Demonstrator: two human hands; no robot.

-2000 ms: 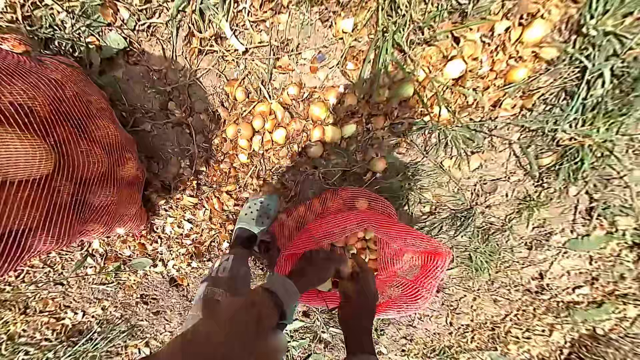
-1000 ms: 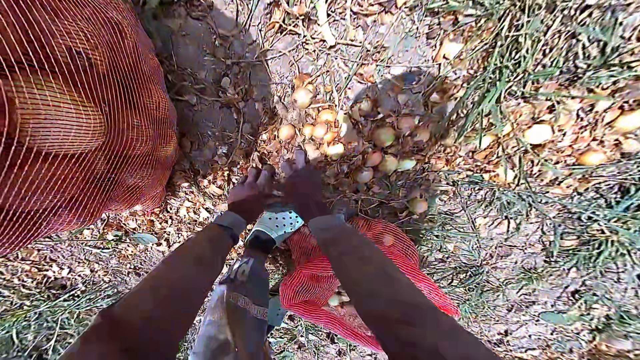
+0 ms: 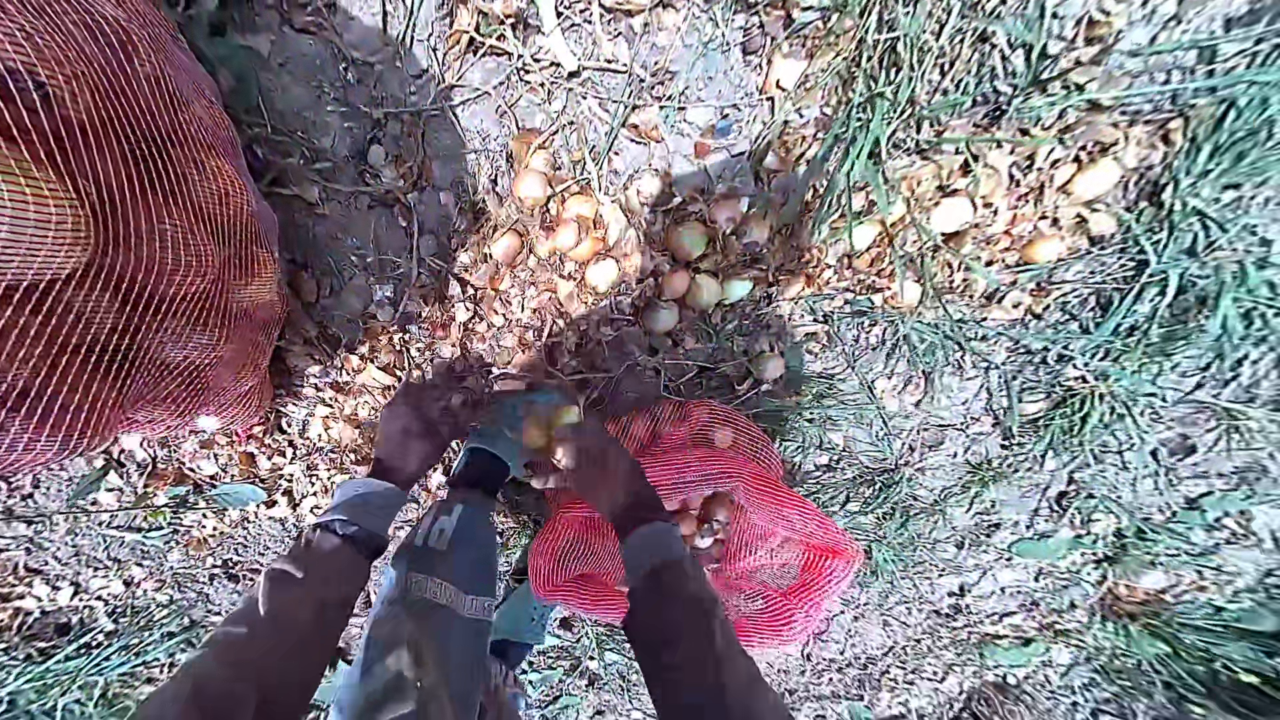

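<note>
Blurred by motion, my right hand (image 3: 600,470) is closed around some small onions (image 3: 543,428) just left of the opening of a red mesh sack (image 3: 790,560). More onions (image 3: 708,520) lie inside that sack. My left hand (image 3: 420,428) is beside my shoe (image 3: 510,425), low over the dry skins; its fingers are blurred, and whether it holds anything cannot be told. Farther forward, a loose group of onions (image 3: 602,274) lies on the ground, partly in shadow.
A large, full red mesh sack (image 3: 150,260) stands at the left. More onions (image 3: 951,214) lie among skins and grass at the upper right. My trouser leg (image 3: 440,600) comes up between my forearms. Grass tufts (image 3: 1110,380) grow along the right.
Both hands were at the near edge of the onion group a second ago; they have drawn back, the right one toward the small sack with onions in it. Two seconds ago they were at the sack's opening.
</note>
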